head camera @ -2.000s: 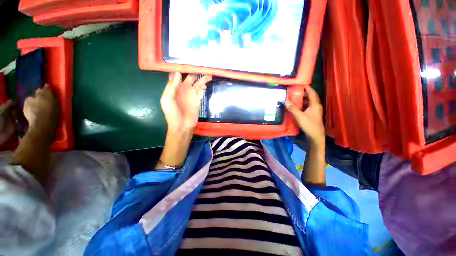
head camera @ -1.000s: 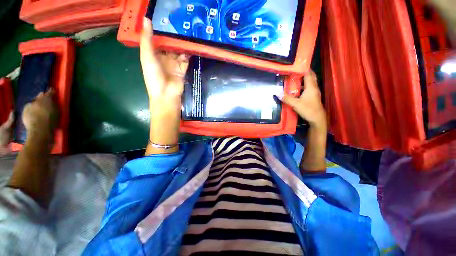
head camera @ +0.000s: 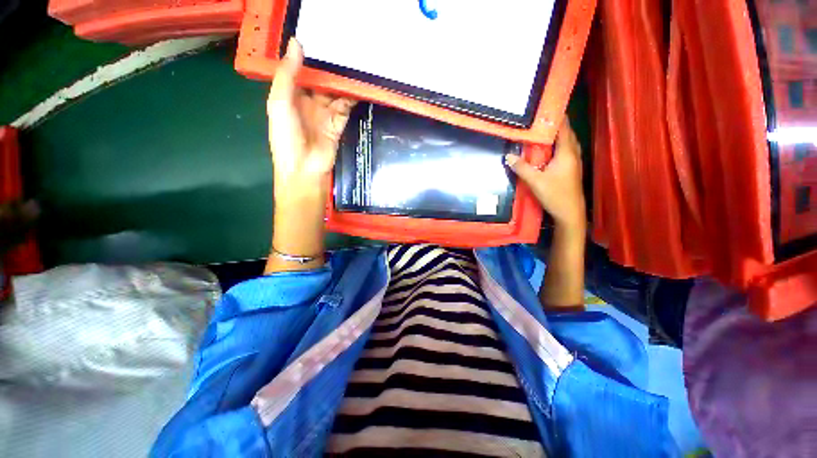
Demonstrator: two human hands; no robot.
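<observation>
The lower tablet (head camera: 430, 174) lies in a red-orange foam tray (head camera: 430, 230) in front of my body. Its dark screen shows small white text lines at the left and a bright glare. The upper tablet (head camera: 421, 45) sits tilted in another foam tray (head camera: 412, 106), overlapping the lower one's back edge. Its screen is white with a small blue mark, cut off by the top edge. My left hand (head camera: 307, 134) grips the upper tray's lower left corner. My right hand (head camera: 554, 174) holds the lower tray's right end, thumb at the screen's edge; its other fingers are partly hidden.
Red-orange trays (head camera: 632, 143) lean in a stack at the right, beside a tablet with a grid screen (head camera: 795, 107). More foam trays (head camera: 152, 20) lie at the back left on the dark green bench (head camera: 170, 152). A person's pale sleeve (head camera: 98, 349) and a purple garment (head camera: 748, 376) flank me.
The upper screen has changed from blue wallpaper with icons to white with a blue mark. My left hand and the upper tray have shifted slightly right. The left neighbour's tablet has left the view.
</observation>
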